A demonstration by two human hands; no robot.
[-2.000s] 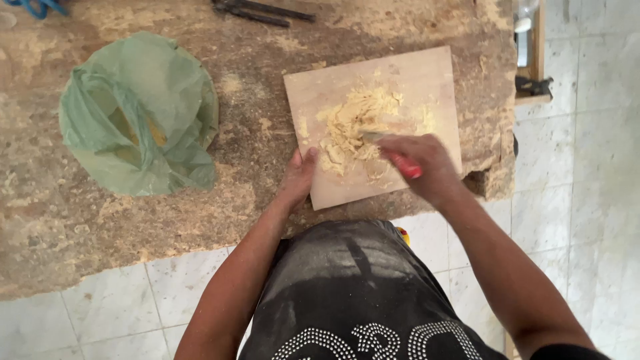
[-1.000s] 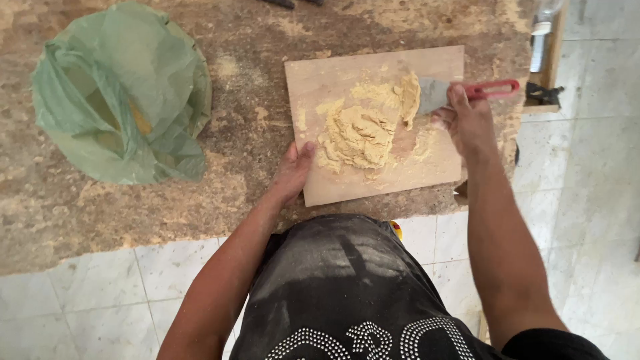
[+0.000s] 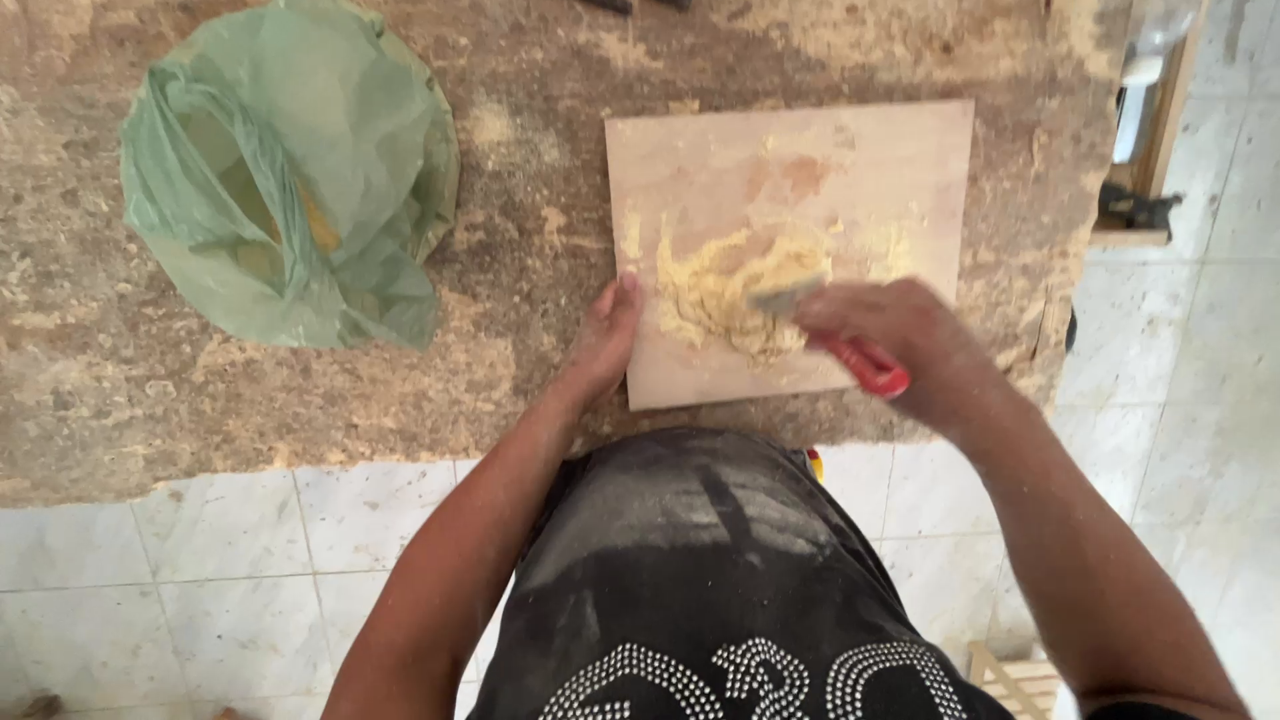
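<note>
A flat pale board (image 3: 700, 165) lies on a worn wooden workbench (image 3: 520, 330). My left hand (image 3: 606, 335) grips the board's left edge near its lower corner. In my right hand (image 3: 890, 335) is a putty knife (image 3: 872, 368) with a red handle, slightly blurred. Its metal blade rests in a mound of yellowish, putty-like paste (image 3: 730, 300) at the lower middle of the board. Thin smears of the same paste mark the board around the mound, and a reddish stain shows above it.
A round container (image 3: 447, 190) wrapped in a green plastic bag (image 3: 340, 110) stands at the left of the bench. Dark tool ends (image 3: 610, 5) show at the top edge. A wooden frame (image 3: 1165, 130) with a dark object (image 3: 1140, 208) is beyond the bench's right edge, above the tiled floor.
My right hand has moved left and down with the putty knife, from the board's right edge to the mound. The paste is more spread out. My left hand still holds the board.
</note>
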